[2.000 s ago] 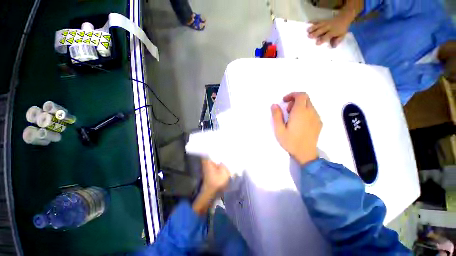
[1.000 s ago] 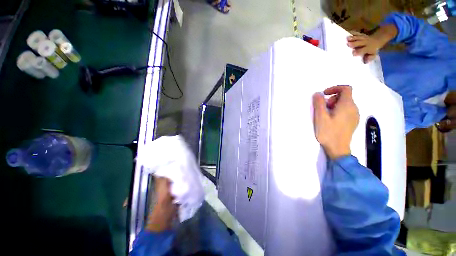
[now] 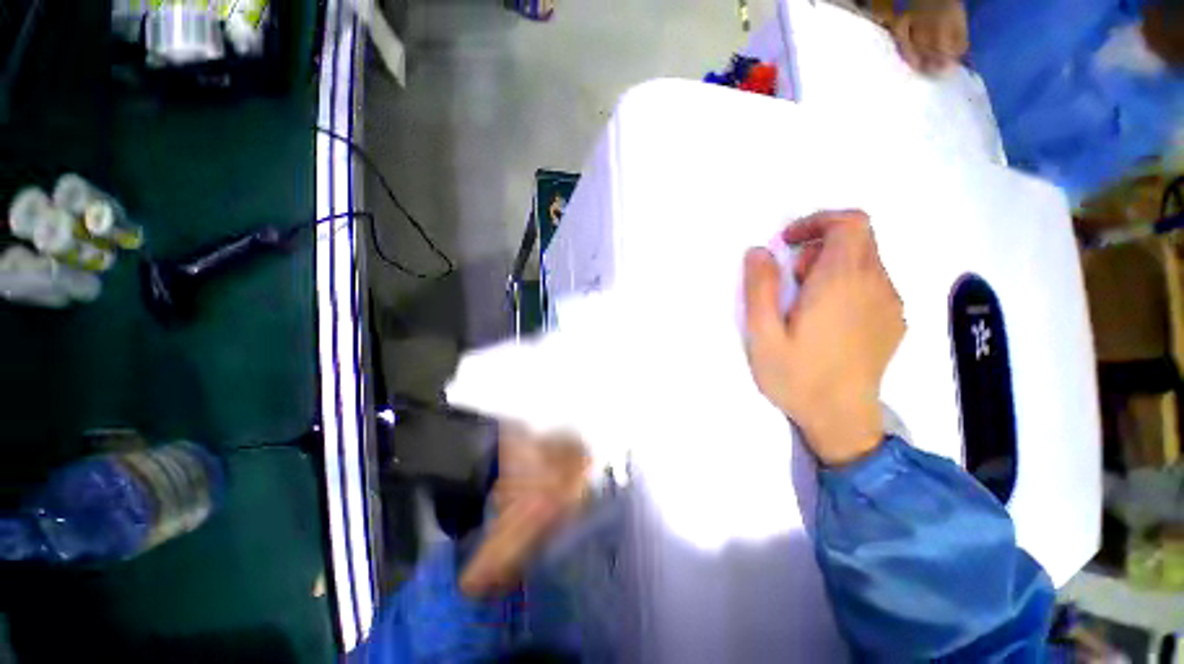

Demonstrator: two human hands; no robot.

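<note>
The large white cabinet (image 3: 909, 260) stands in front of me, its black oval panel (image 3: 984, 389) towards the right. My left hand (image 3: 532, 486), blurred, holds a crumpled white wipe (image 3: 500, 376) at the cabinet's left edge; the wipe merges with the glare on the white casing. My right hand (image 3: 838, 331) rests on the cabinet's white face with bent fingers and the thumb a little apart. Something pale shows by the thumb, but I cannot tell if it is held.
On the left, the green belt (image 3: 260, 376) bears a bottle (image 3: 123, 499), label rolls (image 3: 65, 240) and a black corded handheld device (image 3: 214, 266). Another person's hand (image 3: 932, 33) rests on a smaller white part (image 3: 883, 78) behind the cabinet, near red-and-black connectors (image 3: 751, 75).
My left hand has brought the wipe back up and right from the belt's edge to the cabinet. My right hand stays on the cabinet's face. The view has shifted.
</note>
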